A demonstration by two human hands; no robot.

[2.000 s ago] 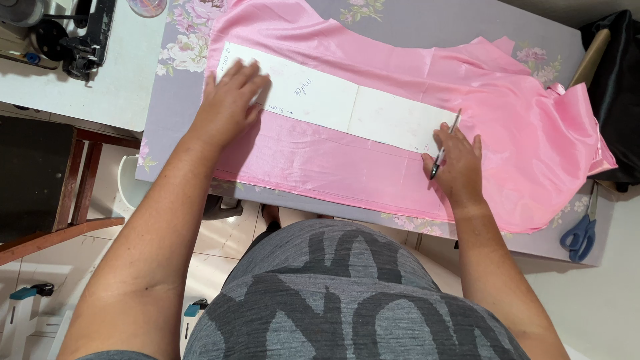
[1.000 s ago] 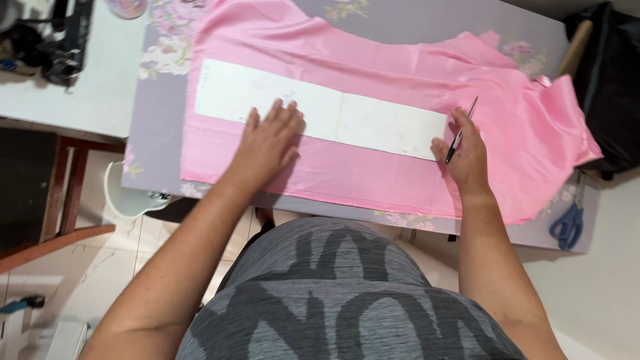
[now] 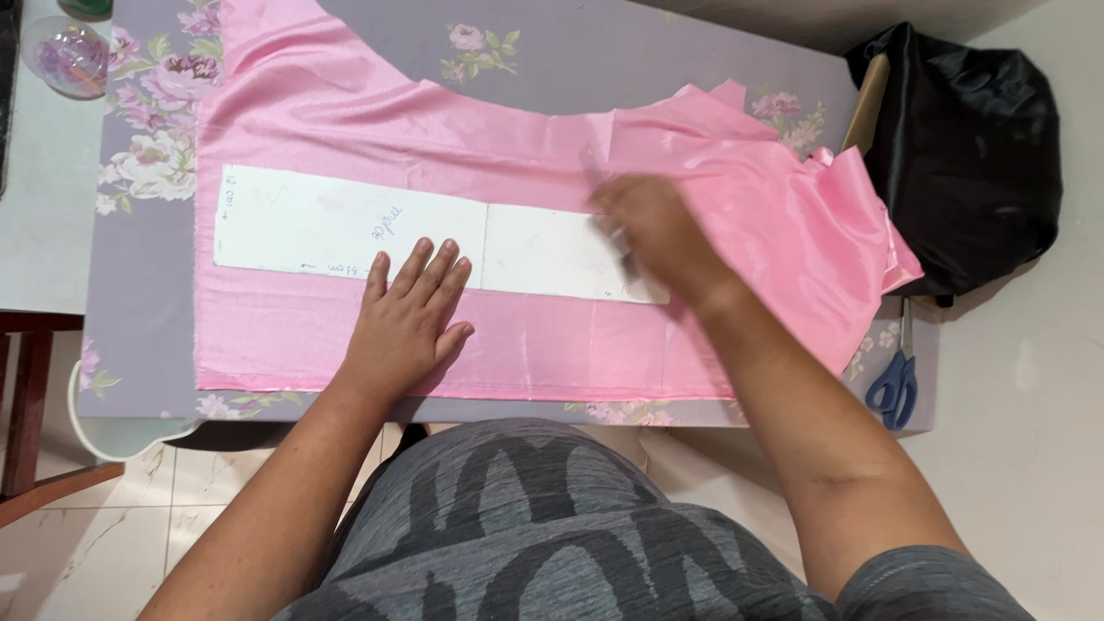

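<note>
A long white paper pattern piece (image 3: 345,216), with handwriting and a crease across it, lies on pink satin fabric (image 3: 552,345) spread over the table. Fingers apart, my left hand (image 3: 414,302) rests flat across the paper's lower edge and the fabric, with nothing held. My right hand (image 3: 647,228) is blurred by motion over the paper's right part, and its fingers are curled around a pen (image 3: 623,252). The pen's upper end points away from me. My right hand hides part of the paper's upper right edge; whether it touches the paper I cannot tell.
Blue-handled scissors (image 3: 895,388) lie at the table's right front corner. A black fabric-covered object (image 3: 966,164) stands at the right, by the wall. The floral tablecloth (image 3: 552,52) shows around the fabric. A clear round container (image 3: 69,59) sits on a white surface at upper left.
My right hand, with the pen in it, has moved from the paper's right end to the left and farther from me, over the paper. My left hand has shifted toward the paper's lower edge.
</note>
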